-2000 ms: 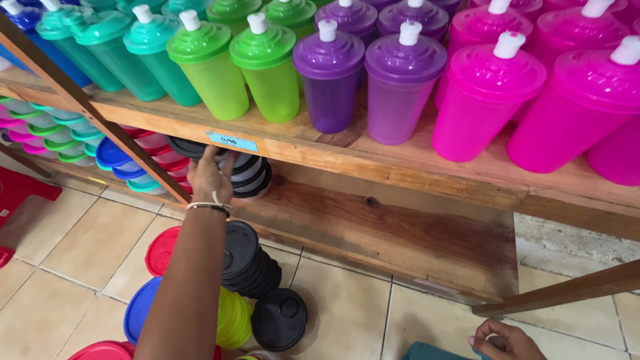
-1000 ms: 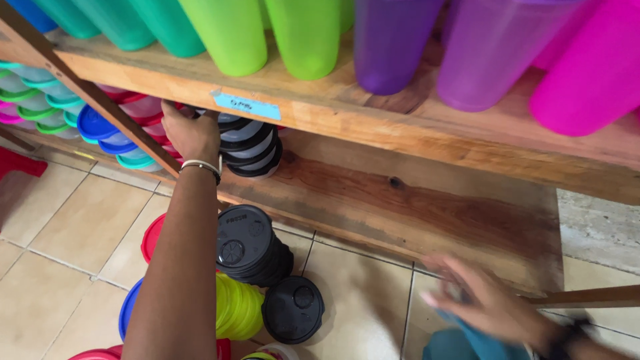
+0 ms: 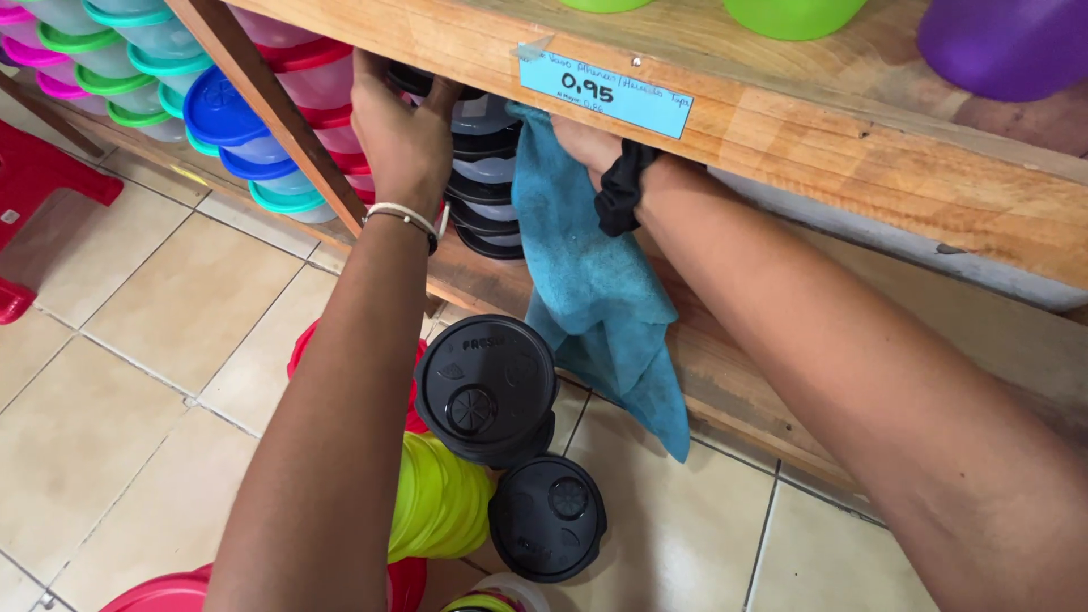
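My left hand (image 3: 404,127) reaches under the upper shelf board, its fingers around the black lid of a container at the top of a stack. Just right of it stands a stack of clear containers with black lids (image 3: 486,191) on the lower shelf. My right hand (image 3: 586,146), partly hidden under the board's edge, holds a teal cloth (image 3: 586,272) that hangs down past the lower shelf's front edge. Below, stacked black lids (image 3: 484,387) and another black lid (image 3: 548,517) are on the floor side, next to yellow-green lids (image 3: 438,497).
The upper shelf board (image 3: 807,161) carries a blue price tag (image 3: 605,89) and green and purple cups. A slanting wooden post (image 3: 272,110) stands left of my left hand, with red-lidded containers (image 3: 313,81) behind it. Blue-lidded containers (image 3: 225,106) and a red plastic stool (image 3: 51,187) are further left.
My right hand has moved up under the shelf with the teal cloth, from the lower right. My left hand stays at the black-lidded containers. The view has moved closer to the shelf.
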